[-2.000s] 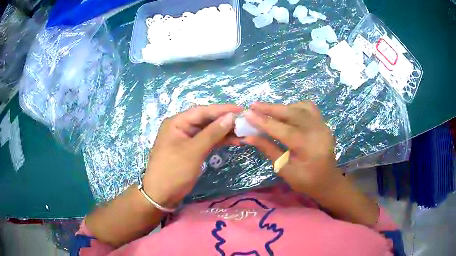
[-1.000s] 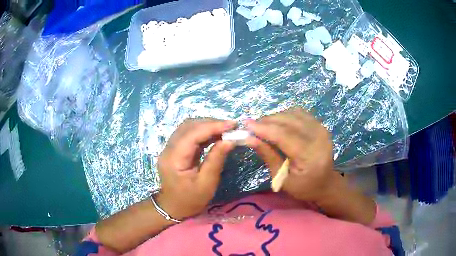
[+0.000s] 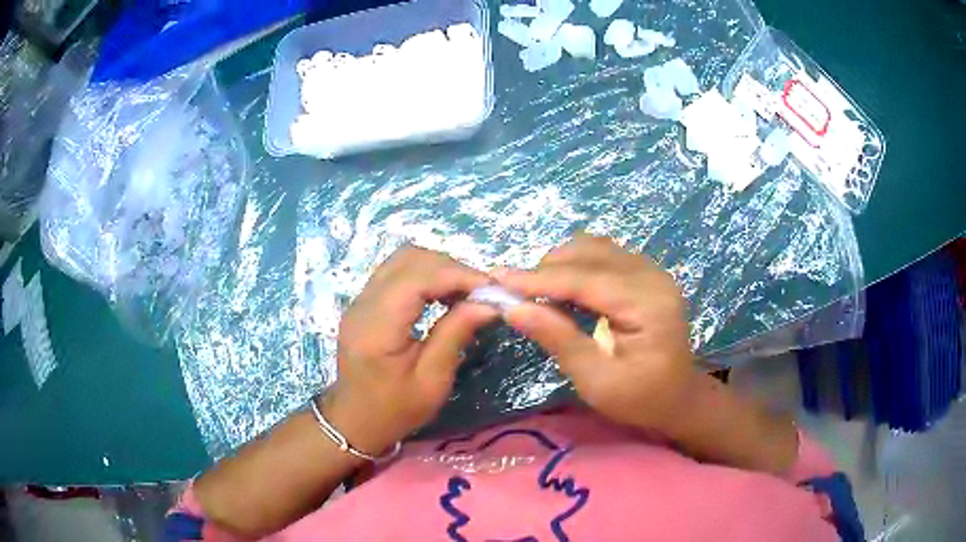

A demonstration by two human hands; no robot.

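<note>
A small whitish piece (image 3: 495,297) is pinched between the fingertips of both my hands, above the clear plastic sheet. My left hand (image 3: 399,337) holds its left side with thumb and forefinger. My right hand (image 3: 620,323) holds its right side and has a yellowish band on one finger. The fingers cover much of the piece, so its shape and any holes cannot be made out. The wrinkled clear plastic sheet (image 3: 403,206) lies under my hands.
A clear tub (image 3: 278,111) of white ring-like parts stands top centre-left. A cloudy poly bag (image 3: 148,201) and blue bin (image 3: 180,34) are left. Frosted covers (image 3: 575,40), white flat pieces (image 3: 720,138) and a labelled clear container (image 3: 832,132) lie right. White strips (image 3: 30,323) lie far left.
Both hands have moved slightly down. The piece, first a rounded whitish face, then edge-on, is now more covered by the fingers. The thumbs have closed in together below it.
</note>
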